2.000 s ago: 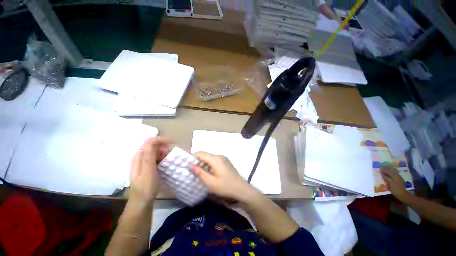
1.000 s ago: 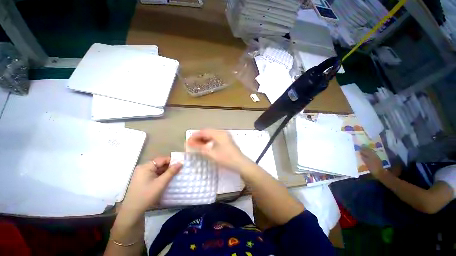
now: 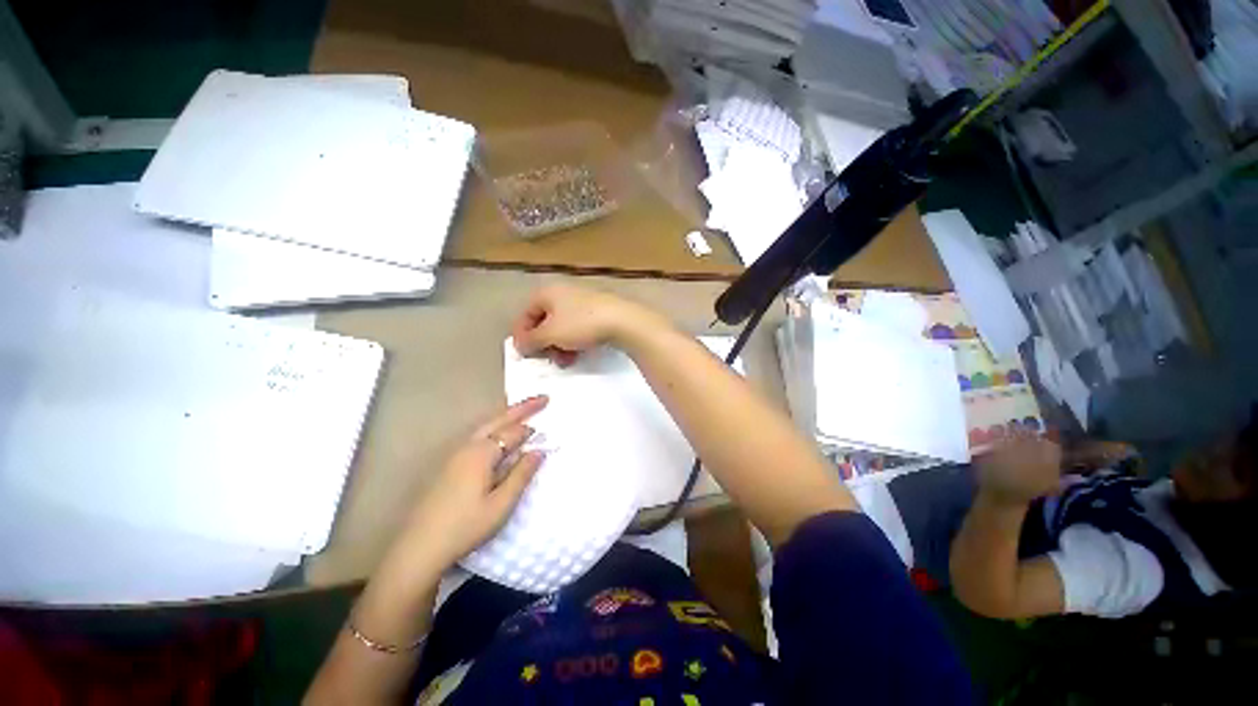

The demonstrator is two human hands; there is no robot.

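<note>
A flat white back cover (image 3: 665, 414) lies on the bench in front of me, partly under my arm and the pad sheet. My left hand (image 3: 483, 486) holds the white pad sheet (image 3: 545, 538), which has rows of raised dots and bends down over the bench edge towards my lap. My right hand (image 3: 566, 327) is at the cover's upper left corner, fingertips pinched together and touching it; whether a small pad is between them is hidden. The black electric screwdriver (image 3: 814, 221) hangs tilted above the cover's upper right.
White covers lie stacked at left (image 3: 311, 173) and nearer left (image 3: 180, 441). A clear screw tray (image 3: 552, 200) stands behind the work. White backing sheets (image 3: 752, 173) lie behind the screwdriver. More panels (image 3: 890, 386) lie at right on printed sheets (image 3: 996, 393). A coworker's arm (image 3: 1000, 531) is at right.
My right hand has moved from above the pad sheet to the cover's upper left corner. The pad sheet now lies lower and bent over the cover's near side. The view has shifted somewhat.
</note>
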